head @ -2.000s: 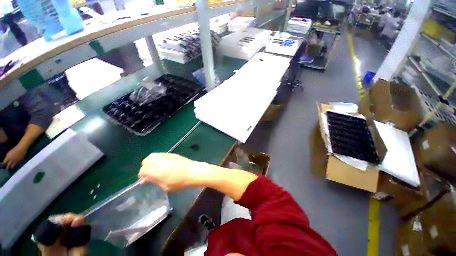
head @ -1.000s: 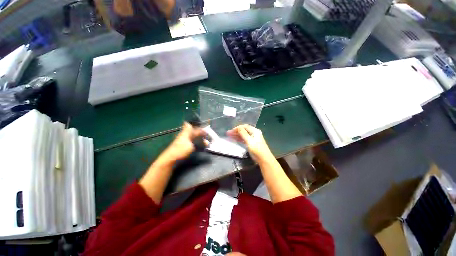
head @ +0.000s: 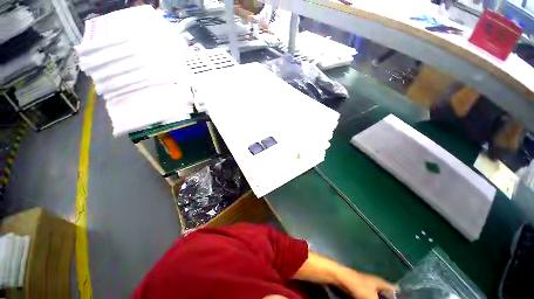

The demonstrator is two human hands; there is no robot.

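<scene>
My left hand (head: pixel 370 286) is at the bottom edge, partly cut off, with its fingertips at the left edge of a clear zip bag (head: pixel 442 277). Something dark shows by the fingertips, too blurred to name. Whether the fingers grip the bag cannot be told. The bag lies on the green mat (head: pixel 351 233), crinkled, its lower part cut off by the picture's edge. My right hand is out of the picture. Tiny white pieces (head: pixel 424 236) lie on the mat just above the bag.
Stacked white foam trays (head: pixel 252 105) stand at the left, two black parts (head: pixel 262 145) on top. A white foam block (head: pixel 430 175) lies behind the bag. A carton of shiny bags (head: pixel 211 193) is below the bench. Another person's hands (head: pixel 465 99) are across the bench. A red box (head: pixel 496 35) is on the shelf.
The view has swung left to the foam stack and aisle. My right hand has left the picture. The bag and my left hand now show at the lower right.
</scene>
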